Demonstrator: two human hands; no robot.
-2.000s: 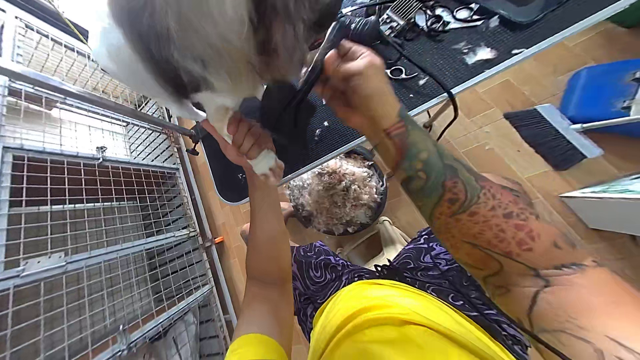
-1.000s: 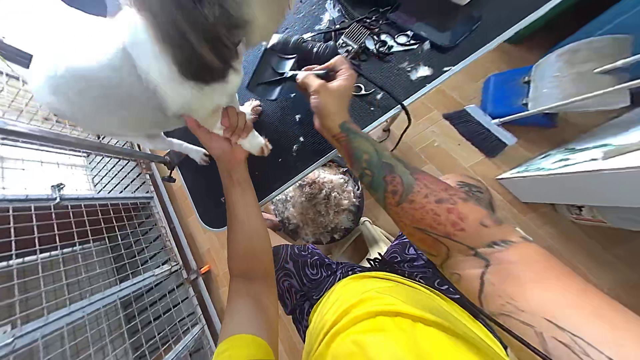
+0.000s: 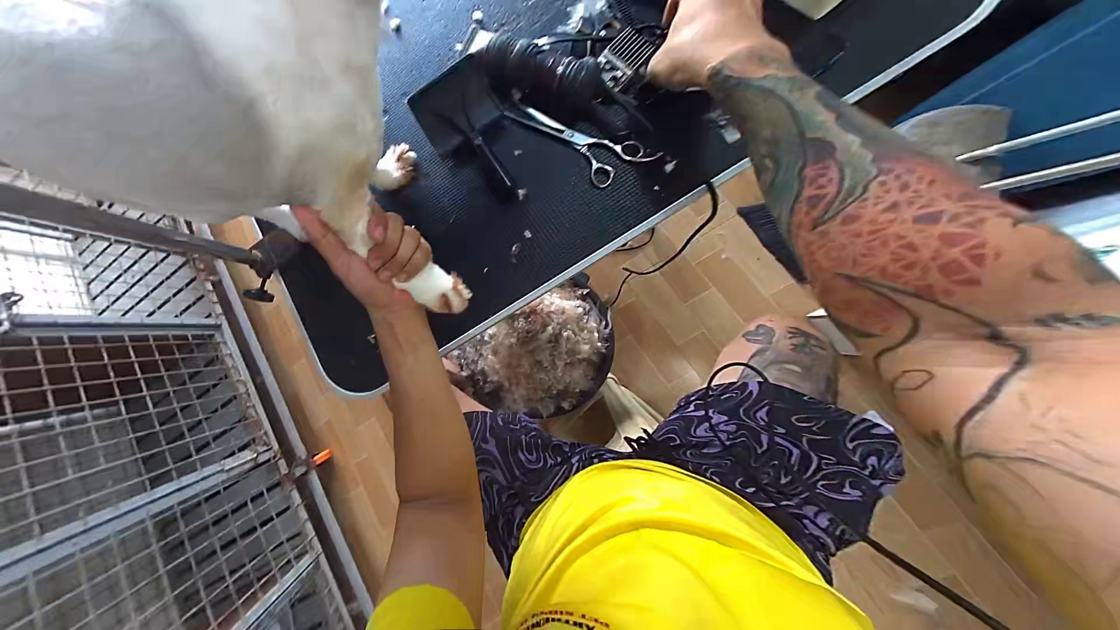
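A white-and-brown dog (image 3: 219,105) stands on the black grooming table (image 3: 560,219), its head out of view. My left hand (image 3: 376,258) is closed around one of its legs, and the paw (image 3: 442,290) sticks out past my fingers. My right hand (image 3: 713,39) is at the table's far side, cut by the top edge, beside a metal clipper comb (image 3: 628,57); whether it holds anything is hidden. Grooming scissors (image 3: 582,140) lie on the mat next to a black slicker brush (image 3: 459,109) and a black ribbed hose or nozzle (image 3: 542,74).
A round bin heaped with cut hair (image 3: 542,354) stands below the table edge. Wire cages (image 3: 131,437) rise at the left beside a metal bar with a clamp (image 3: 271,254). A black cable (image 3: 691,241) hangs over the table edge. A dustpan (image 3: 954,131) is at the right.
My right hand has moved away from the dog to the table's far side. The scissors now lie on the mat outside my hand. My left hand still grips the leg. The view has shifted.
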